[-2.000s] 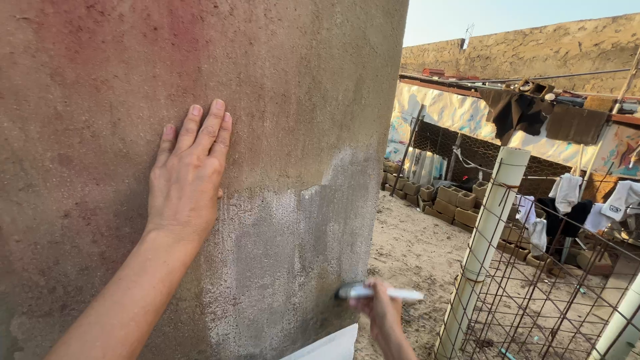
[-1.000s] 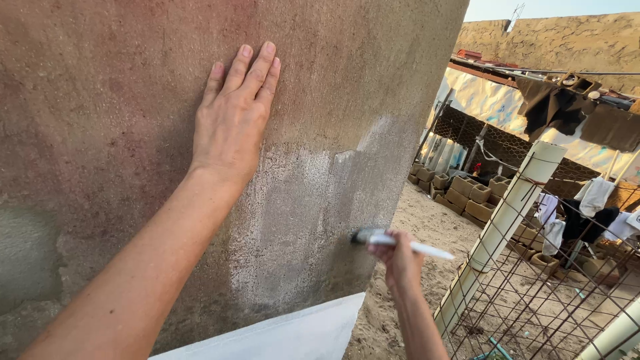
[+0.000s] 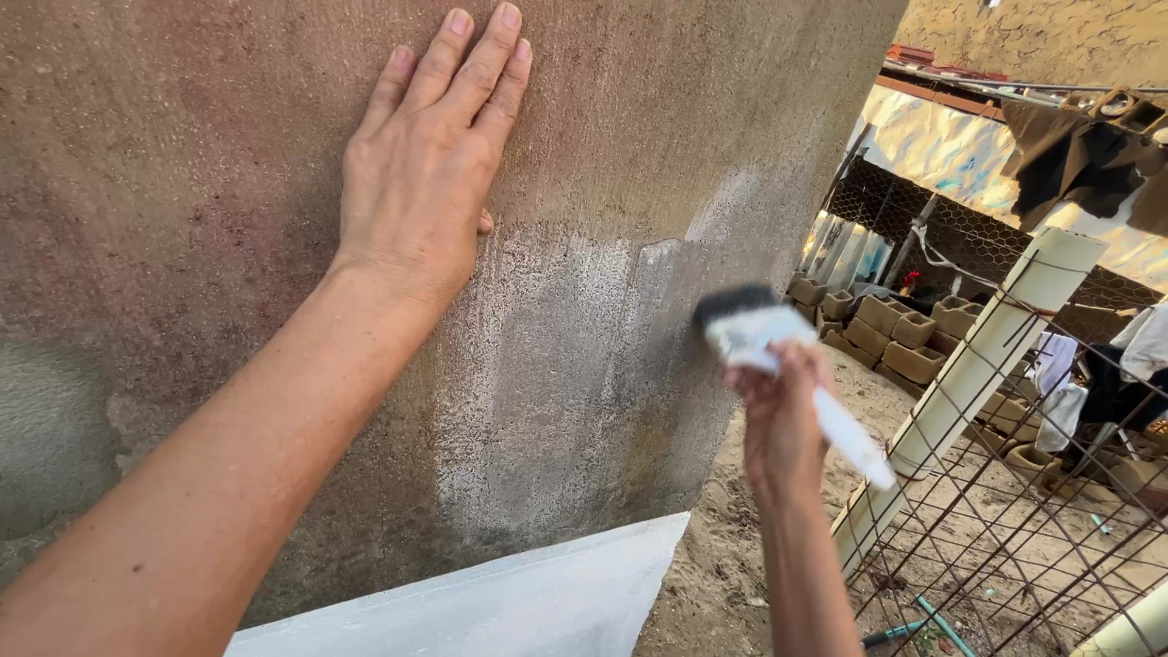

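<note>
My left hand lies flat on the rough plastered wall, fingers a little apart and pointing up, holding nothing. My right hand grips the white handle of a paintbrush near the wall's right edge. The dark bristles point up and left, by the wall; blur hides whether they touch it. Between the hands, a pale, whitish-grey patch marks the brown and reddish surface. Below it, a smooth white surface juts out along the wall's foot.
Right of the wall stands a pale post with rusty wire mesh fixed to it. Behind are sandy ground, stacked hollow blocks, hanging clothes and a chicken-wire enclosure. A greyish patch shows at the wall's left.
My right hand has raised the brush along the wall's right edge, and its bristles now tilt upward. My left hand stays flat on the wall. The view has shifted, showing more of the white surface.
</note>
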